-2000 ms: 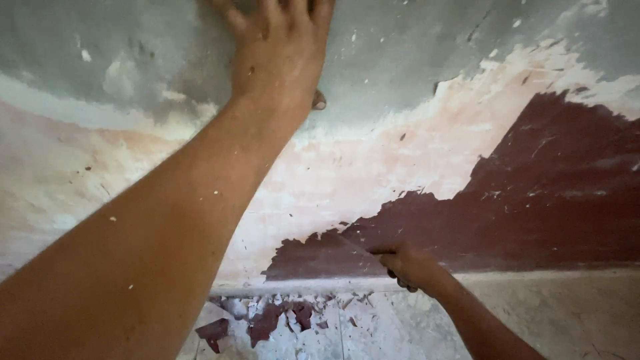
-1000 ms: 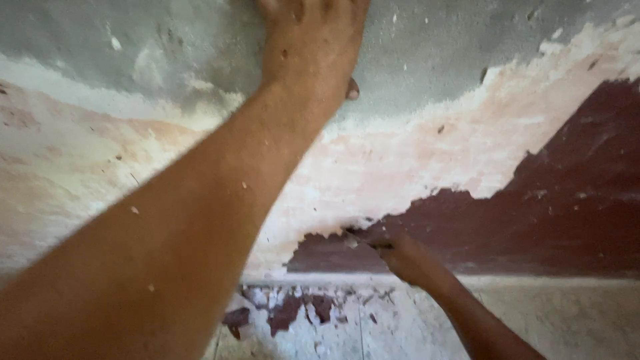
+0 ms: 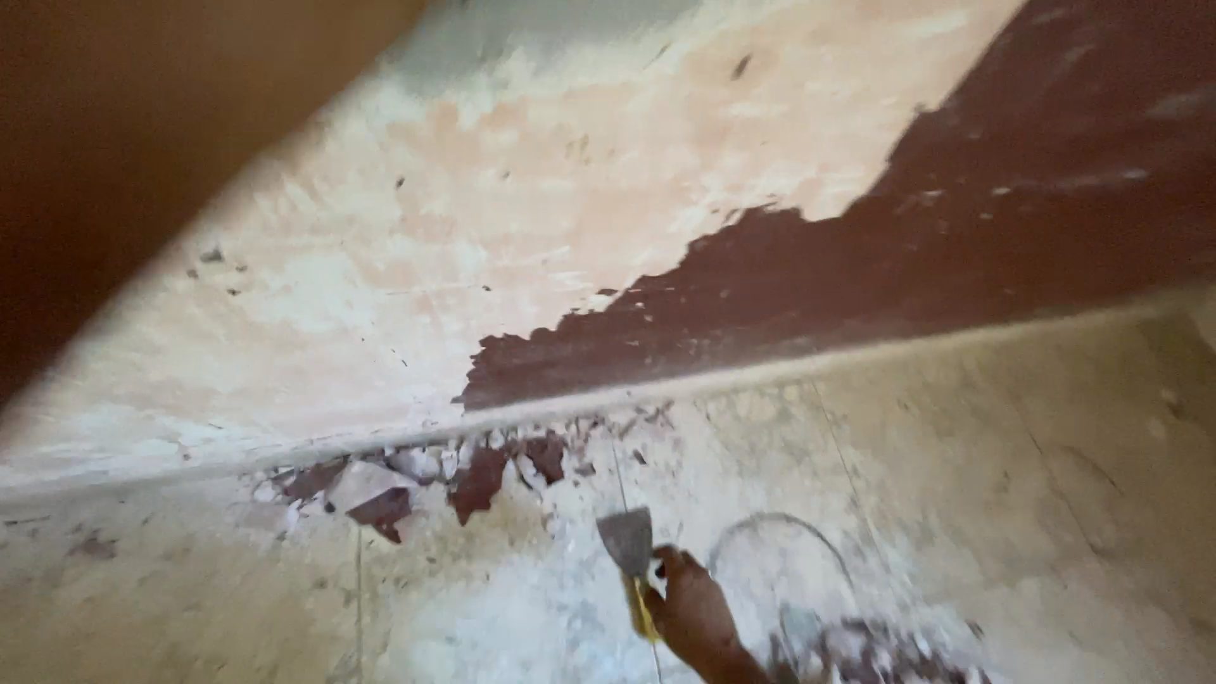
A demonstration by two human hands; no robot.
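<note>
My right hand (image 3: 692, 603) is closed round the yellow handle of a putty knife (image 3: 627, 541), low in the view over the floor. The knife's metal blade points up toward the wall and is apart from it. Dark red paint (image 3: 807, 275) covers the wall's lower right, with a ragged edge against the bare pinkish plaster (image 3: 532, 218). A blurred arm, my left, fills the upper left corner; my left hand is outside the view.
Paint flakes (image 3: 478, 483) lie on the tiled floor (image 3: 950, 456) along the foot of the wall. Another heap of flakes (image 3: 869, 651) lies right of my right hand. Grey paint (image 3: 532, 28) shows at the top of the wall.
My right hand with the putty knife has come away from the red paint's edge and down over the floor. My left hand has gone out of view as the view shifted.
</note>
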